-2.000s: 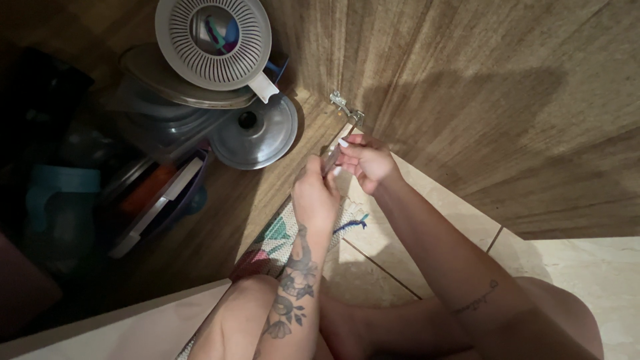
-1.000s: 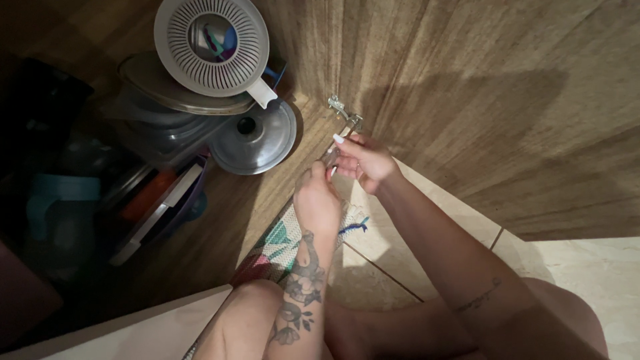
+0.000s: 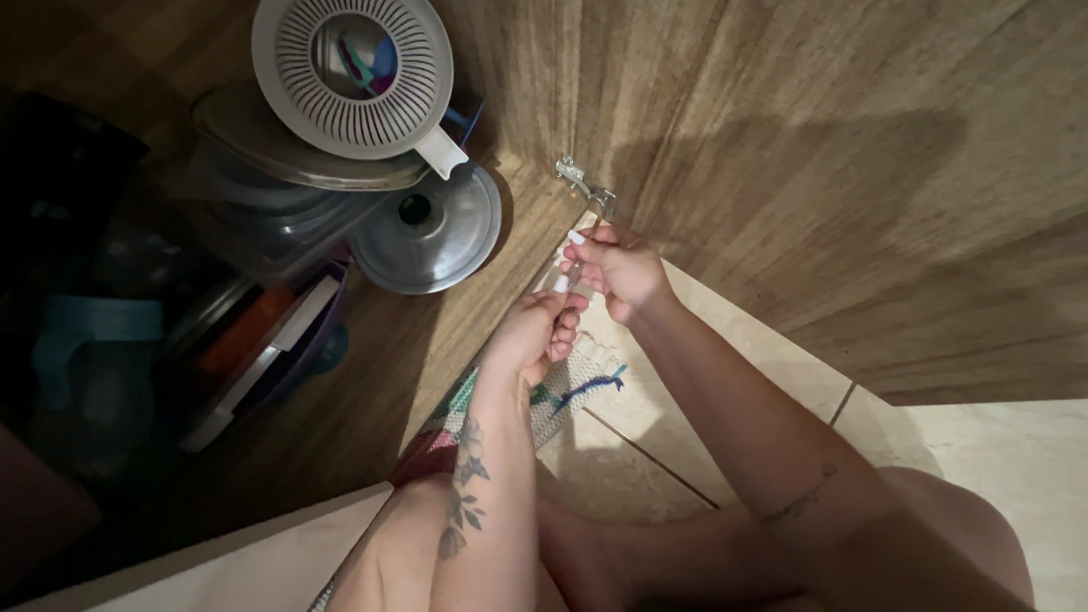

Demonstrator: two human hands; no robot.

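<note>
Both of my hands are close together below a metal cabinet hinge (image 3: 586,184) that joins the wooden cabinet door (image 3: 790,170) to the cabinet. My left hand (image 3: 544,327) and my right hand (image 3: 616,268) pinch a slim screwdriver (image 3: 576,270) with a clear handle; its thin shaft points up toward the hinge. Whether its tip touches a screw is too small to tell. Under my left forearm lies a woven rug (image 3: 586,374) with green, red and blue parts, its fringed end on the tiled floor.
Inside the cabinet at left are a light plastic strainer (image 3: 357,140), a metal pot lid (image 3: 463,229), clear plastic containers (image 3: 289,217), a blue-lidded jug (image 3: 102,319) and a purple container (image 3: 327,297). The cabinet's wooden edge (image 3: 476,340) runs beside my left hand. Floor tiles (image 3: 731,340) show beneath my right arm.
My left hand has turned over at the wrist, its curled fingers now showing to the right. My right hand remains close to the hinge.
</note>
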